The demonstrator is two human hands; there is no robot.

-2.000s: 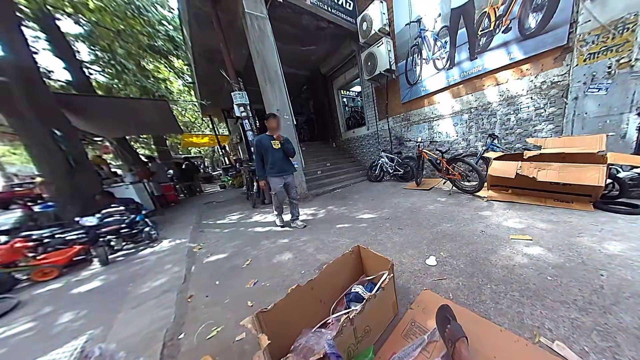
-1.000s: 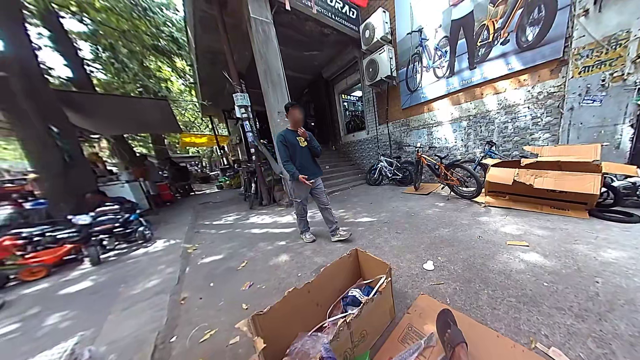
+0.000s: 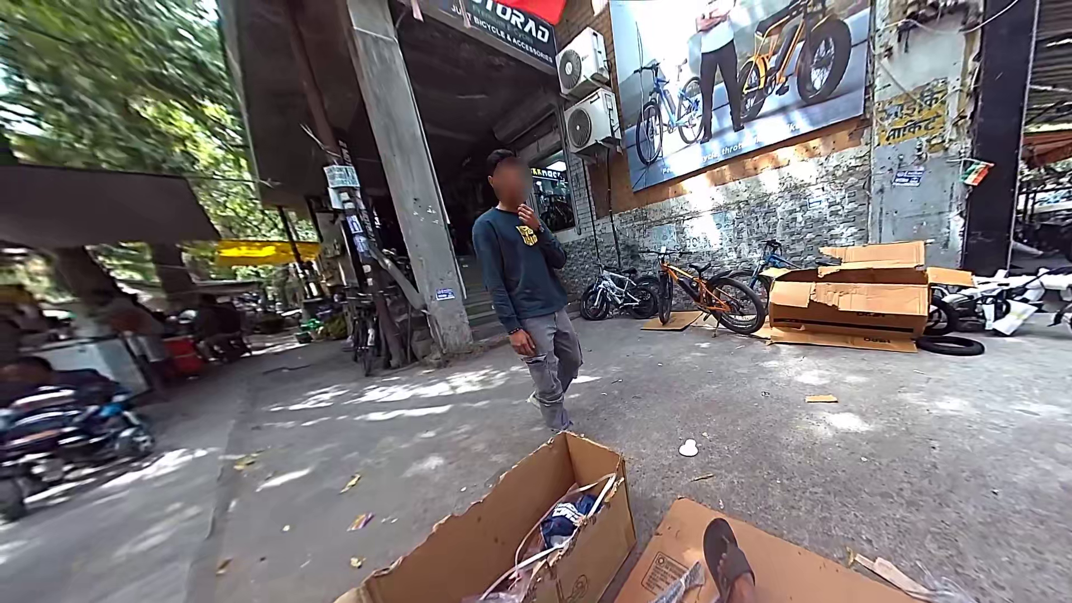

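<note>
Neither my left hand nor my right hand is in view, so what they hold or touch is hidden. Low in the head view stands an open cardboard box with torn edges. Inside it lie white straps, clear plastic and a blue packet with white marks. To its right a flattened cardboard sheet lies on the ground. A foot in a dark flip-flop rests on that sheet, beside a strip of clear plastic.
A person in a dark sweater stands beyond the box. Behind are an orange bicycle, a grey bicycle, a large cardboard box and a black tyre. Parked motorcycles line the left; a concrete pillar stands mid-left.
The standing person has come closer, toward the box and to the right. One of their hands is raised near the chin, and the other hangs lower than a second ago.
</note>
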